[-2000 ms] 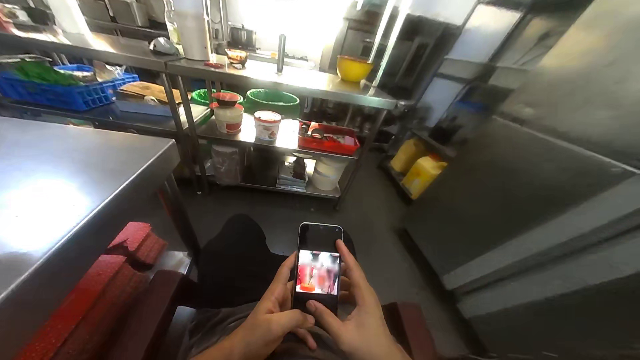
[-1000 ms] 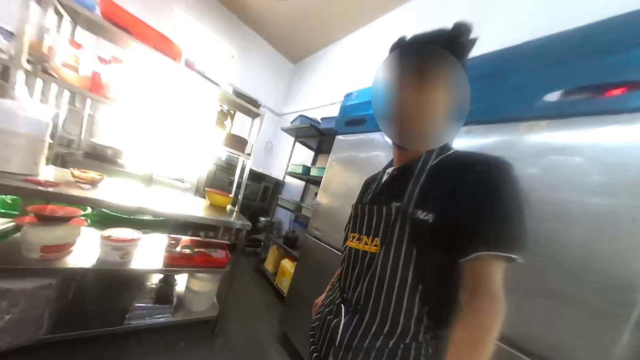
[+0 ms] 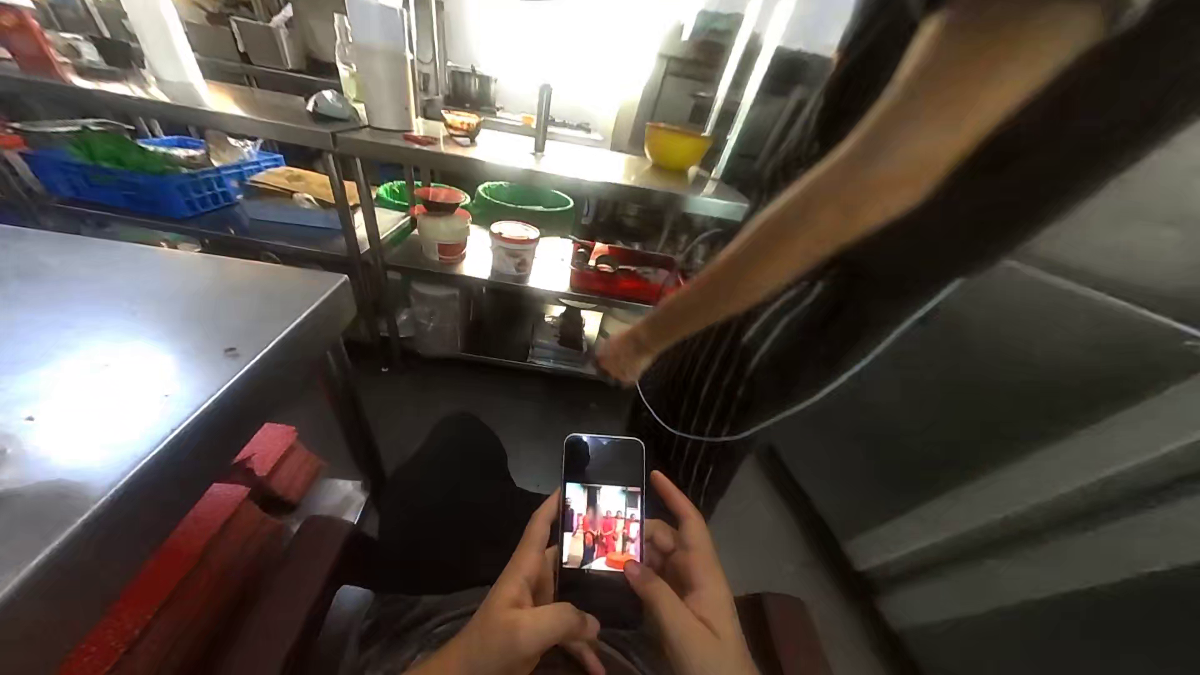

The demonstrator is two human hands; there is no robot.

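A smartphone [image 3: 603,516] is held upright between both hands above my lap, its lit screen showing a picture with several figures. My left hand [image 3: 539,600] holds the phone's left edge and lower end. Along its right edge are the fingers of my right hand [image 3: 689,581], with the thumb on the lower right part of the screen. To the right stands a person in a dark striped apron [image 3: 778,347], one bare arm reaching down; a thin white cord hangs in a loop by that person's hand [image 3: 623,356].
A steel table [image 3: 159,356] is at the left, with red blocks [image 3: 178,572] beside it. Ahead, steel shelving [image 3: 581,169] holds a yellow bowl [image 3: 677,146], tubs [image 3: 514,249], a red tray [image 3: 623,272] and a blue crate [image 3: 141,183]. Steel cabinet fronts [image 3: 1059,422] line the right.
The view swung up to the person and back down to the phone. The person now stands close at the right, where two seconds ago none was in view.
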